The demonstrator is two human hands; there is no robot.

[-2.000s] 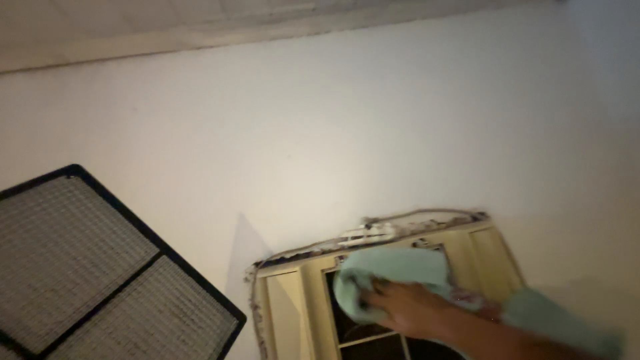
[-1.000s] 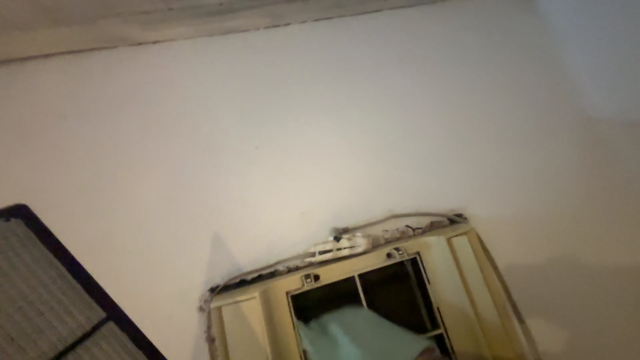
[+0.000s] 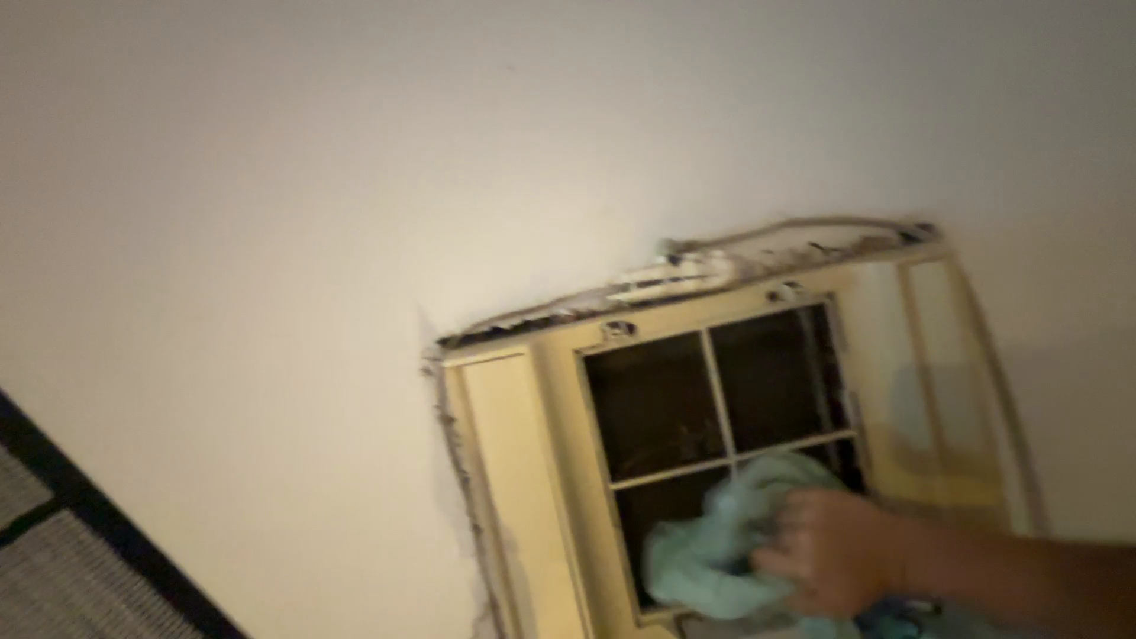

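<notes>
My right hand (image 3: pixel 834 550) reaches in from the right edge, its fingers closed on a light green cloth (image 3: pixel 710 559). The bunched cloth lies over the lower part of a dark opening crossed by thin bars (image 3: pixel 657 399). Around that opening is a cream plastic panel (image 3: pixel 506 453), set tilted in the wall. Motion blurs the hand and cloth. My left hand is not in view.
A black-framed mesh filter screen (image 3: pixel 115 541) shows at the lower left. Ragged, broken edging and a thin cable (image 3: pixel 816 220) run along the panel's top. Pale wall (image 3: pixel 293 222) surrounds the panel.
The hand and cloth, near the opening's top two seconds ago, are now over its lower part. The view has shifted, and less of the mesh screen shows.
</notes>
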